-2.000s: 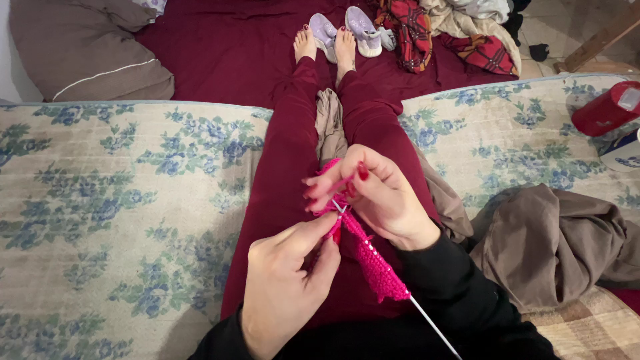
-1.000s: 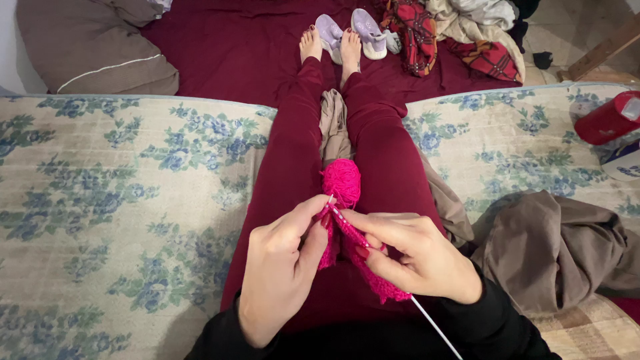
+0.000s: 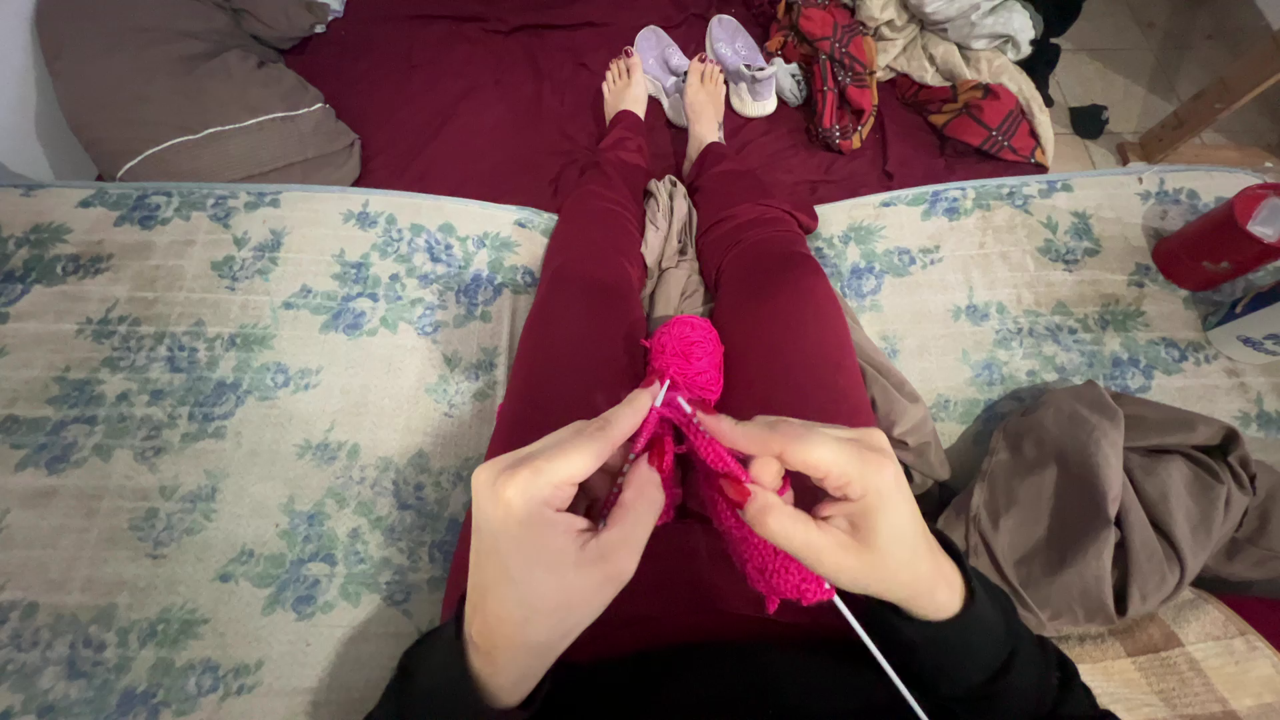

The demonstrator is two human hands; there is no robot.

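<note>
My left hand [image 3: 570, 530] pinches one knitting needle and the pink knitting on it between thumb and forefinger; the needle's pale tip shows above the fingertips. My right hand [image 3: 835, 500] grips a second knitting needle [image 3: 880, 655], whose tip points up and left and whose shaft runs out at the lower right. Between and below the hands hangs the pink knitted piece [image 3: 765, 560], with stitches on both needles. The two tips are close together, with a small gap. Just beyond them a ball of pink yarn [image 3: 686, 350] lies between my thighs. My palms hide part of the left needle.
My legs stretch over a floral mattress [image 3: 380, 270] onto a dark red sheet [image 3: 450, 90]. Lilac shoes [image 3: 740, 65] lie by my feet, beside a red plaid cloth [image 3: 840, 70]. At right are a brown cloth [image 3: 1100, 500] and a red container [image 3: 1215, 240]. A grey-brown pillow [image 3: 190, 90] is upper left.
Two seconds ago my right hand was raised over the needle tips; it is now lower, on the right needle. The yarn ball, mostly hidden then, shows fully. The needle tips have parted slightly.
</note>
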